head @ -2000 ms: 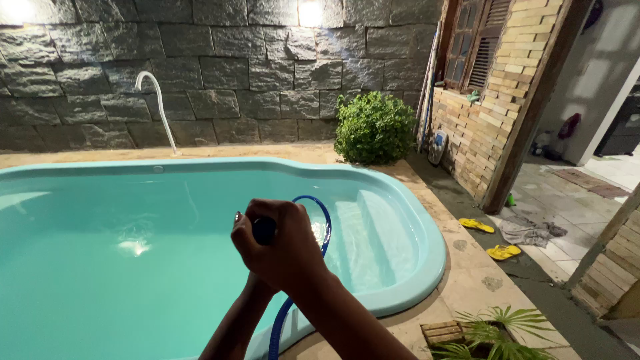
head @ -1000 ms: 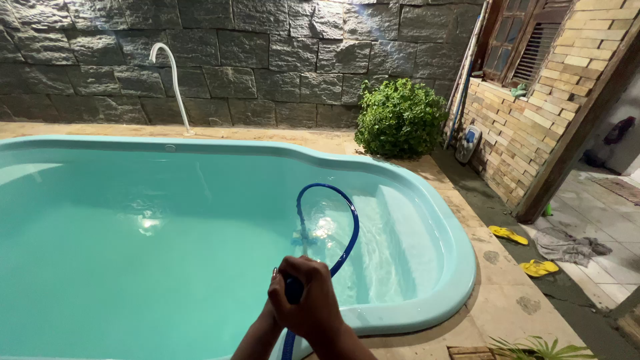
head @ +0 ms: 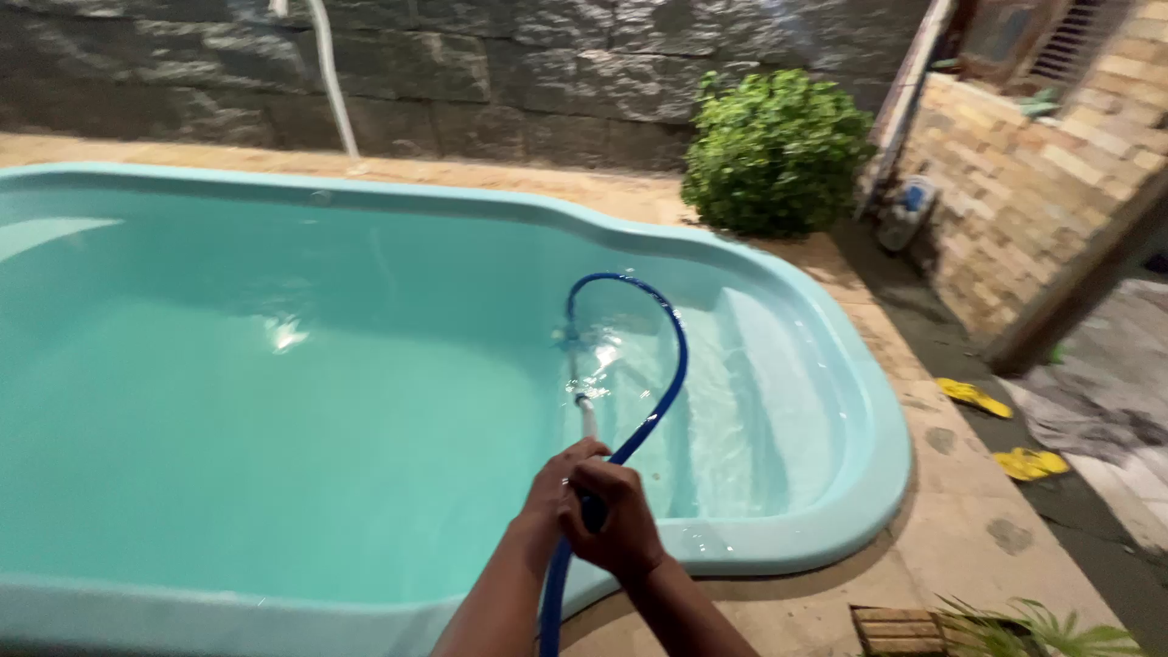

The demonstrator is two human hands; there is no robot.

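Both my hands are together near the pool's near rim, at the lower middle of the head view. My left hand (head: 558, 484) is closed around a pale pole (head: 589, 420), which runs forward and down into the water. My right hand (head: 616, 520) is closed around the pole's dark grip end, close against my left hand. A blue hose (head: 680, 356) passes by my hands, arcs over the water and drops in beside the pole. What is on their submerged end is blurred by ripples. The light-blue pool (head: 876, 456) has steps at its right end.
A round leafy bush (head: 776, 151) stands beyond the pool's far right corner. Yellow flip-flops (head: 1031, 464) lie on the right near a grey cloth (head: 1086, 411). A wooden slatted planter (head: 899, 630) with a spiky plant is at the lower right. A white curved pipe (head: 333, 82) rises behind the pool.
The hands have reached farther out and lower, and the pale pole now shows ahead of them. More of the blue hose's arc is visible than two seconds ago.
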